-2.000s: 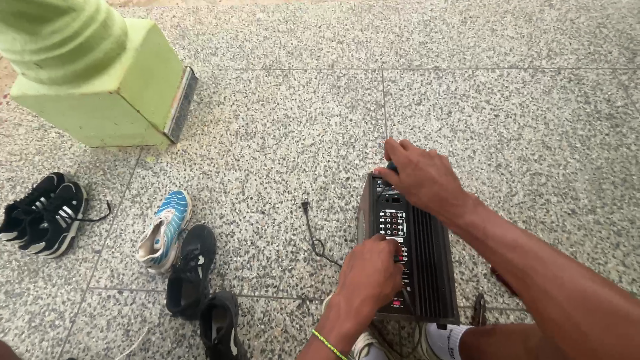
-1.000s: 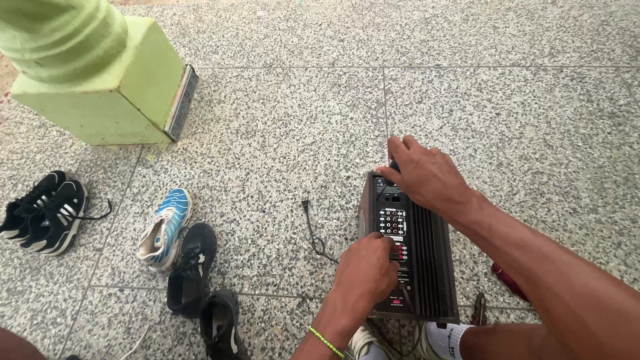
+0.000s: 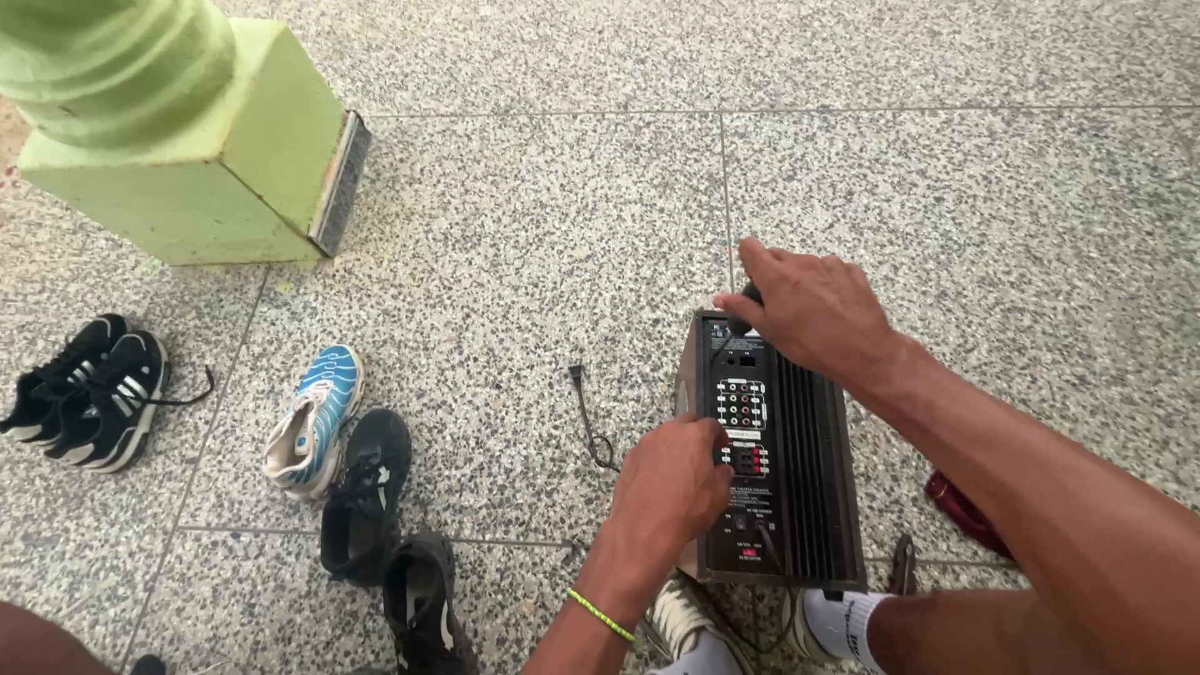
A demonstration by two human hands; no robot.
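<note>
A black audio amplifier or powered speaker unit (image 3: 811, 469) stands on the floor between my feet, its panel of jacks, red-and-black terminals and heat-sink fins facing up. My right hand (image 3: 816, 300) grips a screwdriver by its black handle (image 3: 750, 305), the shaft angled onto the panel's far corner. My left hand (image 3: 675, 473) rests at the panel's left edge beside the speaker terminals, fingertips on it; what lies under the fingers is hidden. A black power cord with a plug (image 3: 577, 375) lies on the floor left of the unit.
A green pillar base (image 3: 178, 206) stands at the upper left. Black sneakers (image 3: 117, 403), a blue-and-white shoe (image 3: 323, 412) and more black shoes (image 3: 370, 492) lie at left. A dark red cloth item (image 3: 961, 511) lies at right. My shoes (image 3: 689, 614) flank the unit's near end.
My right hand has stayed at the far corner with slight shifts. My left hand has remained at the panel's left edge, its fingers slightly repositioned.
</note>
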